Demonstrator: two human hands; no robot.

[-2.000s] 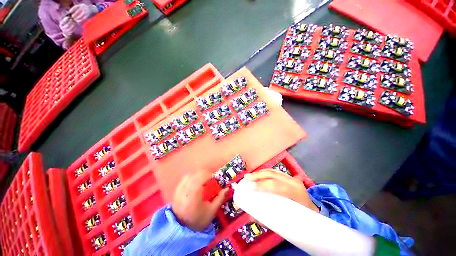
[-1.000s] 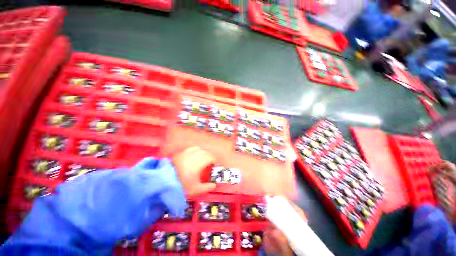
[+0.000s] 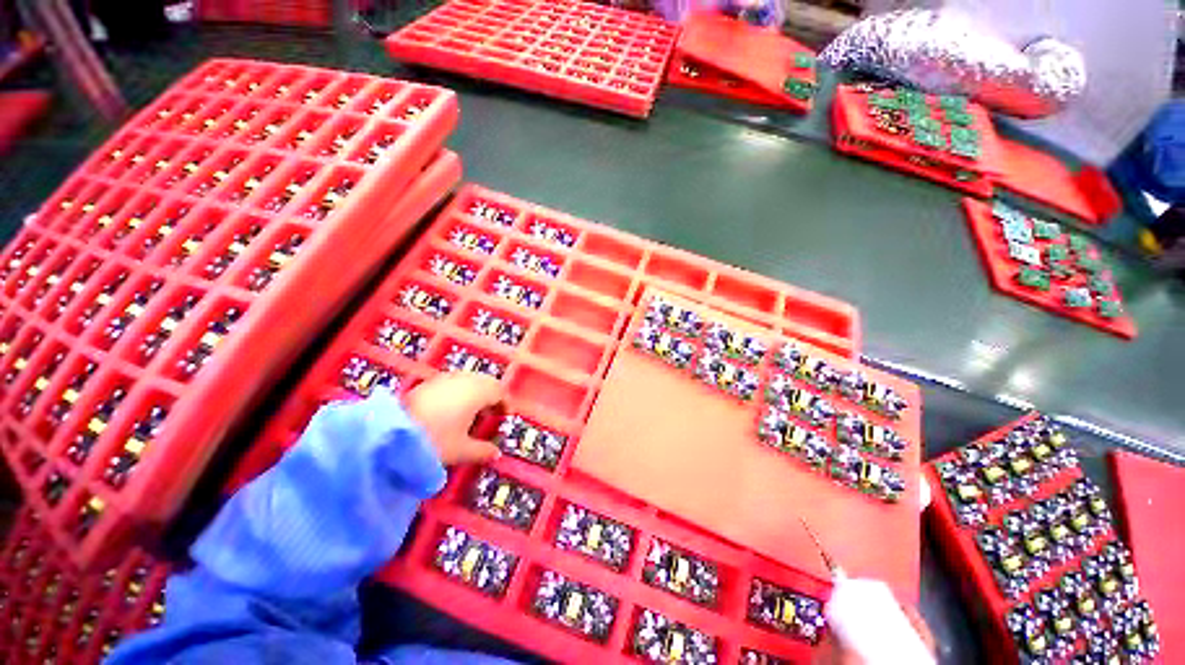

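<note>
My left hand (image 3: 455, 413), in a blue sleeve, grips the left end of a circuit board (image 3: 530, 442) between thumb and fingertips. That board is at a pocket of the red compartment tray (image 3: 581, 309); whether it rests fully in it is unclear. My right hand (image 3: 917, 639) is mostly cut off at the bottom edge, behind the white glue syringe (image 3: 868, 618) it holds. The thin dispensing needle (image 3: 816, 540) points up-left over the orange work board (image 3: 689, 448), which lies on the tray with circuit boards in rows at its far side.
Stacked filled red trays (image 3: 280, 305) stand at the left. A red panel packed with circuit boards (image 3: 968, 552) is at the right, beside a plain red panel (image 3: 1154, 513). Across the green bench (image 3: 728, 195) are more red trays (image 3: 559, 46) and panels with green boards (image 3: 1046, 266).
The view has turned left. My left hand has carried the circuit board from the work board left to a tray pocket. The syringe stays in my right hand, near the work board's front edge.
</note>
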